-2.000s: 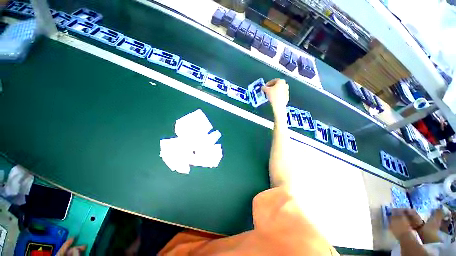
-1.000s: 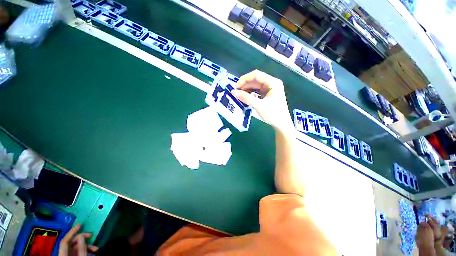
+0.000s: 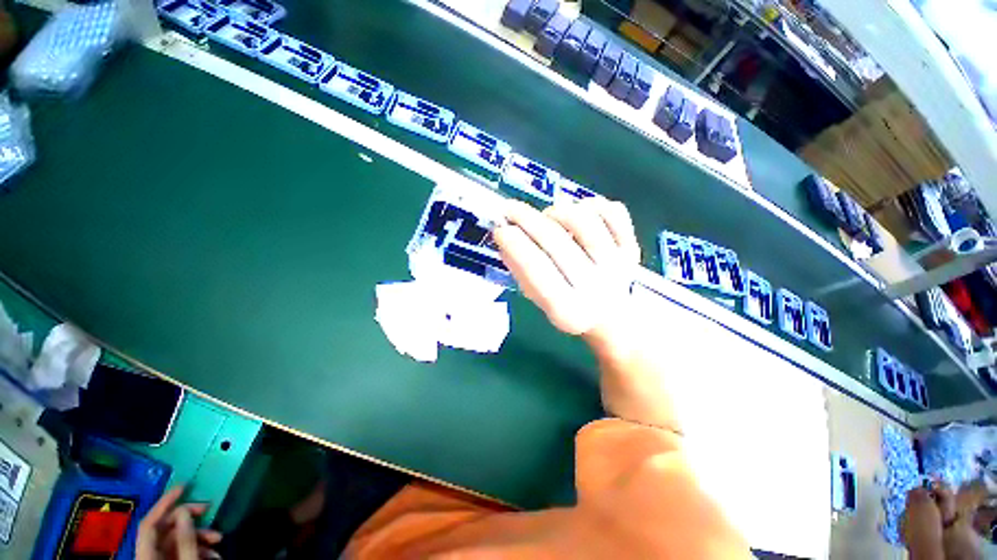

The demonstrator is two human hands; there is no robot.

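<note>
My right hand (image 3: 574, 257) grips a palm-sized panel (image 3: 457, 235) by its right side. The panel has a pale rim and dark markings and is over the upper part of a pile of white sheets (image 3: 446, 317) on the green bench. Its right edge is hidden by my fingers. My left hand (image 3: 175, 532) is at the lower left, cut by the picture's bottom edge, with fingers apart and nothing seen in it, beside the turquoise table (image 3: 219, 448).
A row of panels (image 3: 421, 116) lies beyond the pale rail (image 3: 317, 112), with more panels (image 3: 758, 298) to the right. Black blocks (image 3: 596, 57) stand on the far shelf. A blue housing (image 3: 104, 509) and black pad (image 3: 131, 405) are lower left. Another person's hands (image 3: 942, 523) are lower right.
The panel left the row beyond the rail in my right hand, came towards me, and has now turned and moved left over the white sheets. My left hand shows a little more.
</note>
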